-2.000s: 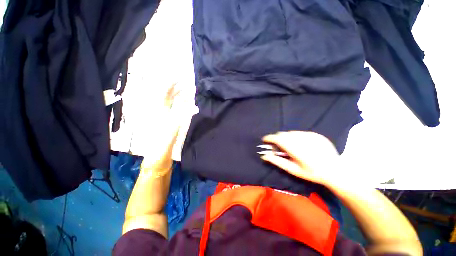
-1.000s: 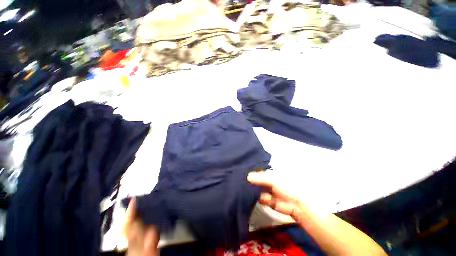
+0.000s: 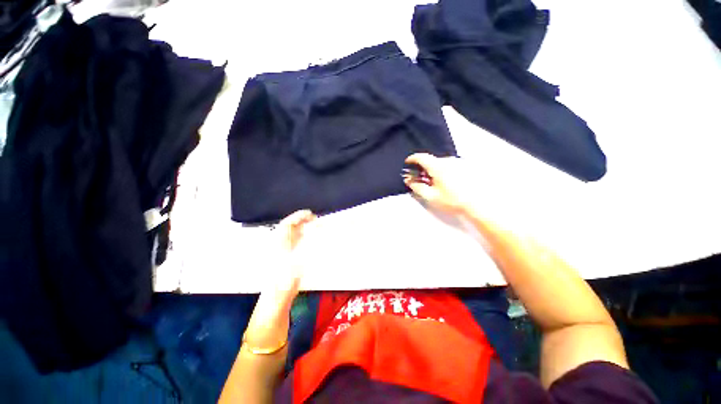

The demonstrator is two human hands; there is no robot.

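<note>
A navy garment lies on the white table in front of me, its straight hem edge facing me and a stitched band along its far edge. My left hand is at the hem's left part, its fingertips at the edge; its outline is washed out against the table, so its grip is unclear. My right hand is at the hem's right end with fingers curled around a small dark and metallic tool, perhaps thread snips. The navy sleeve part stretches out at the upper right.
A long dark garment pile hangs over the table edge at the left, with a small white tag at its side. The white table curves away to the right. My red apron is at the near edge. A dark hanger lies on the blue floor.
The garment now lies flatter, with its hem on the table instead of bunched near the edge. My hands have moved to the hem, and the view has tilted down since one second ago.
</note>
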